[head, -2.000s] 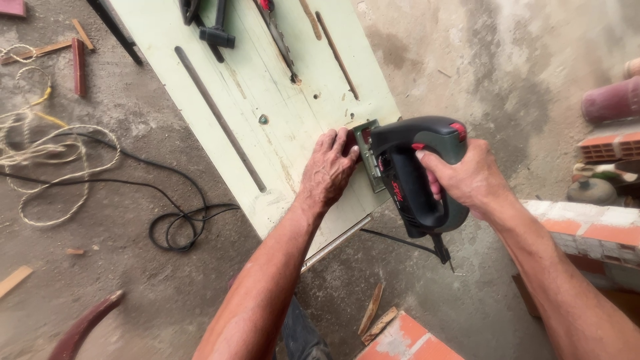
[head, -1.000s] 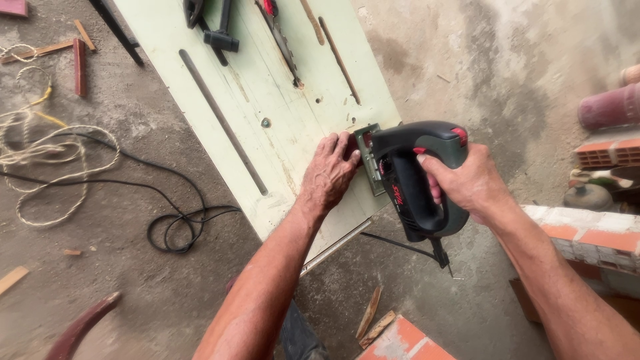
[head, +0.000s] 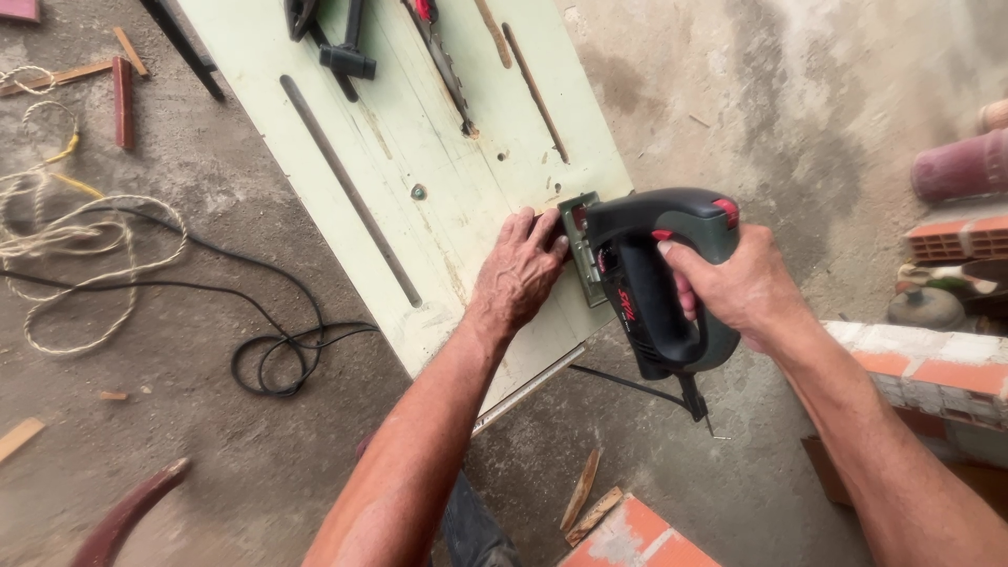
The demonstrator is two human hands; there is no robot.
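Note:
My right hand (head: 740, 287) is closed around the handle of a black and green Skil jigsaw (head: 669, 283), tipped on its side at the right edge of a pale green slotted board (head: 472, 252). Its metal base plate (head: 584, 248) faces my left hand (head: 524, 268). That hand lies palm down on the board, its fingertips on a small dark piece (head: 556, 228) against the base plate. Most of that piece is hidden by the fingers, and the saw's blade cannot be made out. The saw's cord (head: 630, 383) runs down and back under the board.
On the board's far part lie a black hammer (head: 347, 60) and a saw blade (head: 445, 67). Coiled rope (head: 79, 236) and a black cable (head: 291, 342) are on the floor at left. Hollow bricks (head: 957, 236), a low brick wall (head: 929, 358) and wood scraps (head: 581, 488) are at right and below.

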